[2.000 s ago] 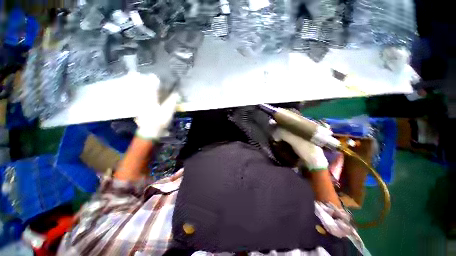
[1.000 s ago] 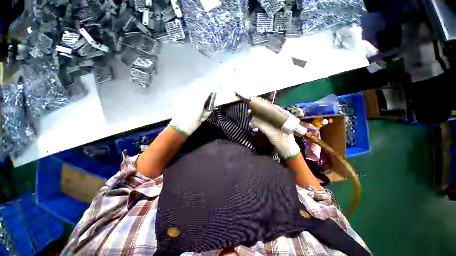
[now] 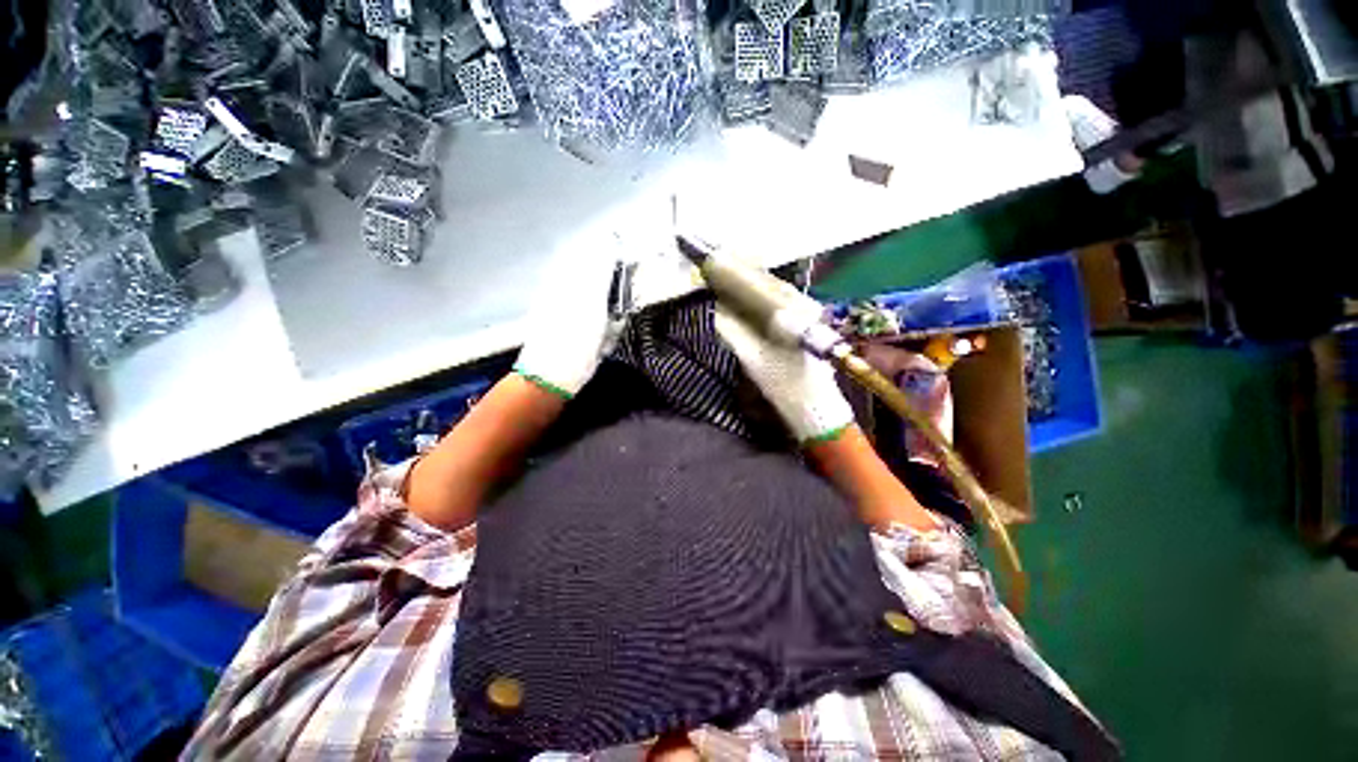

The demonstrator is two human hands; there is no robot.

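My left hand (image 3: pixel 574 320), in a white glove with a green cuff edge, holds a small dark metal part (image 3: pixel 620 287) at the table's front edge. My right hand (image 3: pixel 782 369), gloved alike, grips a grey-beige air driver (image 3: pixel 757 295). The driver's dark tip points up and left, a little right of the part, and does not visibly touch it. A thin upright sliver (image 3: pixel 673 213), perhaps a screw or pin, shows just beyond the tip; what holds it is unclear in the glare. Striped cloth (image 3: pixel 690 354) lies between my hands.
Dark perforated parts (image 3: pixel 484 87) and silver screws or pins (image 3: pixel 618 75) are heaped on the white table (image 3: pixel 492 238). A small dark plate (image 3: pixel 871 170) lies near the edge. A yellow-brown hose (image 3: pixel 931 432) curves right above a cardboard box (image 3: pixel 1007 417). Another person's gloved hand (image 3: pixel 1099 142) is at the far right.
My left hand came right to the table edge and now holds a dark part. The driver has moved left and up, its tip now close to my left hand. The view has shifted too.
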